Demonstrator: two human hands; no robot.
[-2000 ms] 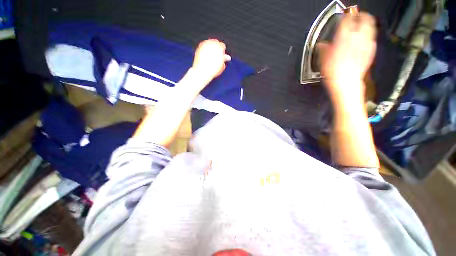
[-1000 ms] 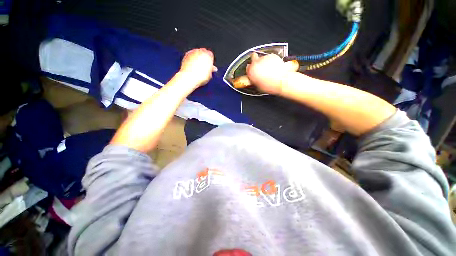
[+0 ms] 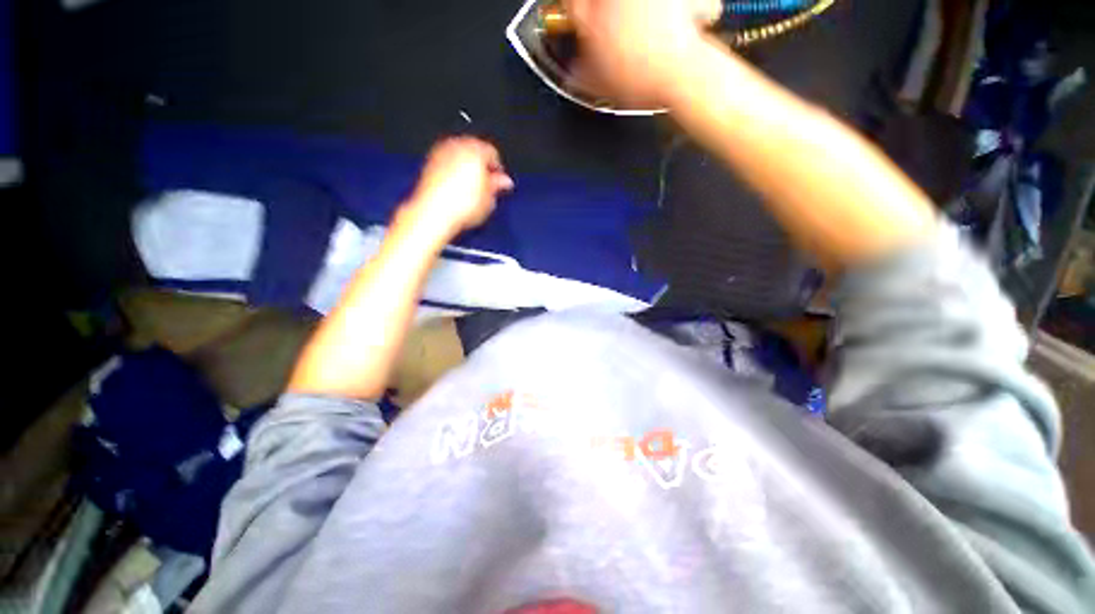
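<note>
The navy garment piece (image 3: 564, 228) lies along the near edge of the black ironing table cover (image 3: 300, 72), with a white patch (image 3: 204, 236) at its left and a white strip (image 3: 516, 288) along its near side. My left hand (image 3: 462, 180) is on the navy cloth, fingers curled; whether it pinches the cloth is hidden. My right hand (image 3: 630, 48) is blurred and closed on the handle of the steam iron (image 3: 558, 66) at the top of the view, beyond the cloth. The iron's pale rim shows around my fingers.
A blue hose and yellowish braided line (image 3: 769, 18) leave the iron toward the upper right. Crumpled navy cloth (image 3: 156, 450) lies below the table at left. More navy and white cloth (image 3: 1021, 168) hangs or lies at right.
From right of the cloth, my right hand and the iron have moved up to the top edge. My left hand stays on the cloth, and the whole view has shifted.
</note>
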